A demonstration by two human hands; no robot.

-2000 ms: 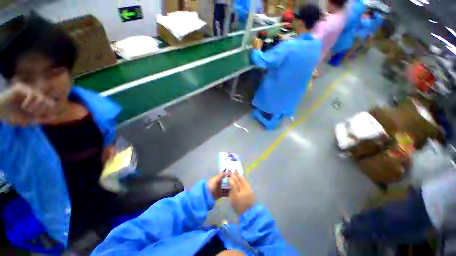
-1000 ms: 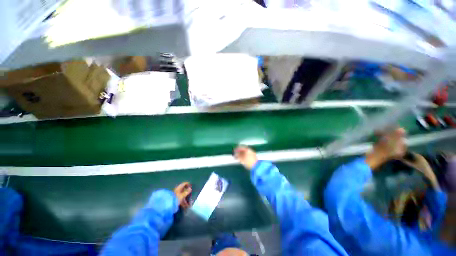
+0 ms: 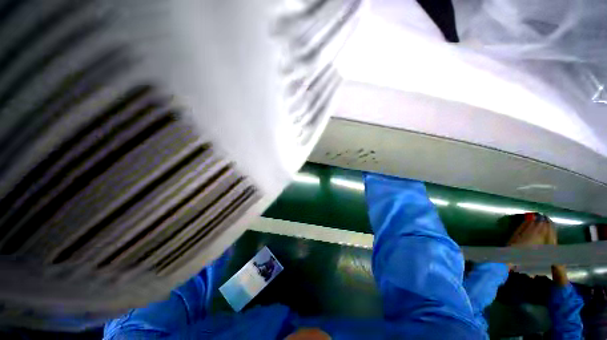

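The flat white and light-blue printed box or sleeve lies on the dark green side bench, tilted, with a dark picture at its upper right end. No hand touches it. My right sleeve reaches forward over the belt, and my right hand is hidden behind the shelf edge. My left sleeve shows at the lower left, and my left hand is hidden behind a large blurred ribbed grey-white object very close to the camera.
The white-grey shelf crosses above the green belt, with clear plastic on top. At the right, another person's hand is at a small dark and red item on the belt. A white rail divides belt and bench.
My view has moved in close to the shelf, and the ribbed object now fills the upper left. My right arm has reached further forward. Both hands have gone out of sight. The printed box stays on the bench.
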